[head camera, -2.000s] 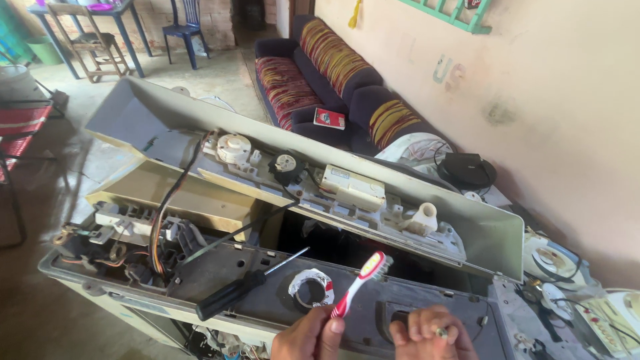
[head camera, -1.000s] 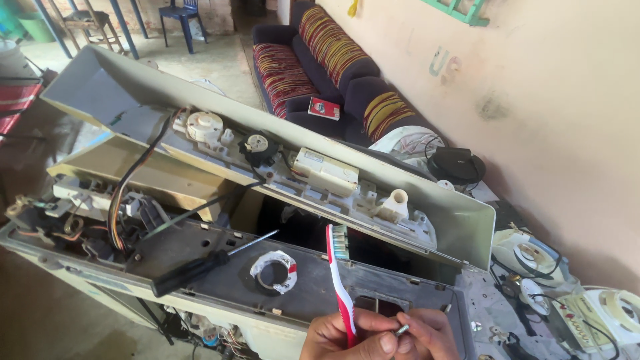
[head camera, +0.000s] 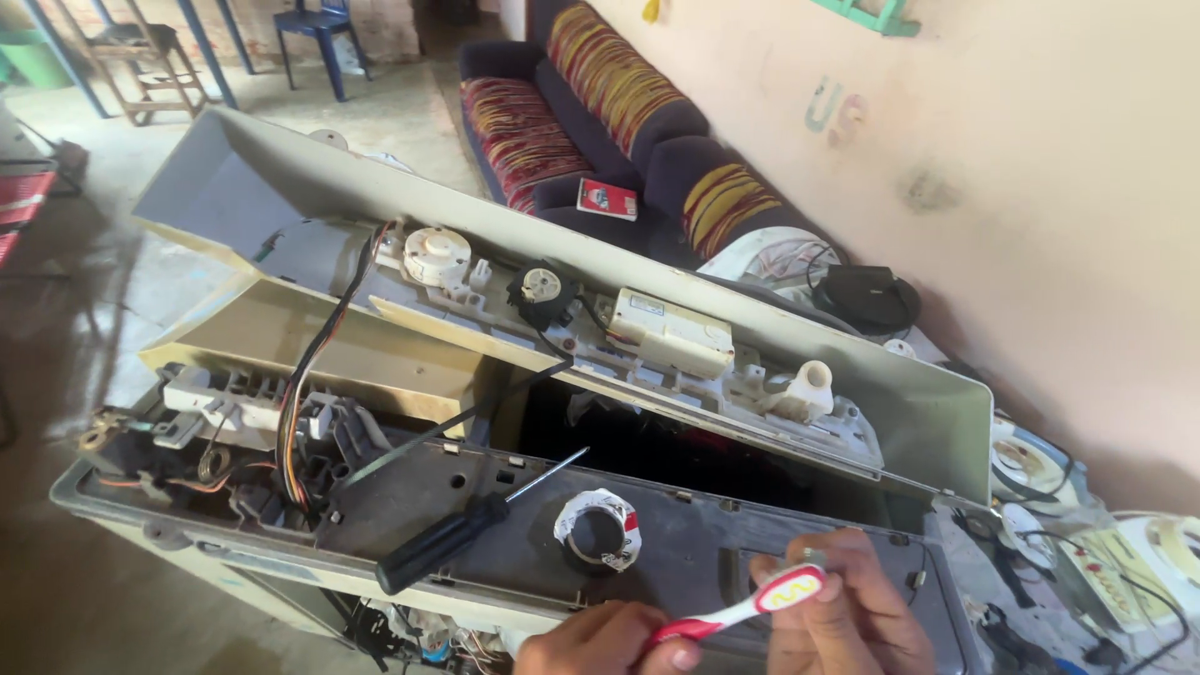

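Observation:
My left hand grips the handle of a red and white toothbrush, low in the view. The brush's head meets the fingers of my right hand, which pinch a small metallic piece; its kind cannot be told. Below and around both hands is the dark top panel of an opened appliance. A black-handled screwdriver lies on this panel, left of my hands. Between them stands a roll of tape with a white, red-marked edge.
A tilted control housing with white parts spans the far side, over a dark opening. A wire bundle and mechanical parts fill the left end. Various parts and cables lie at the right beside the wall. A sofa stands beyond.
The toothbrush has gone from upright to slanted, its head now at my right hand's fingers. My right hand has risen off my left.

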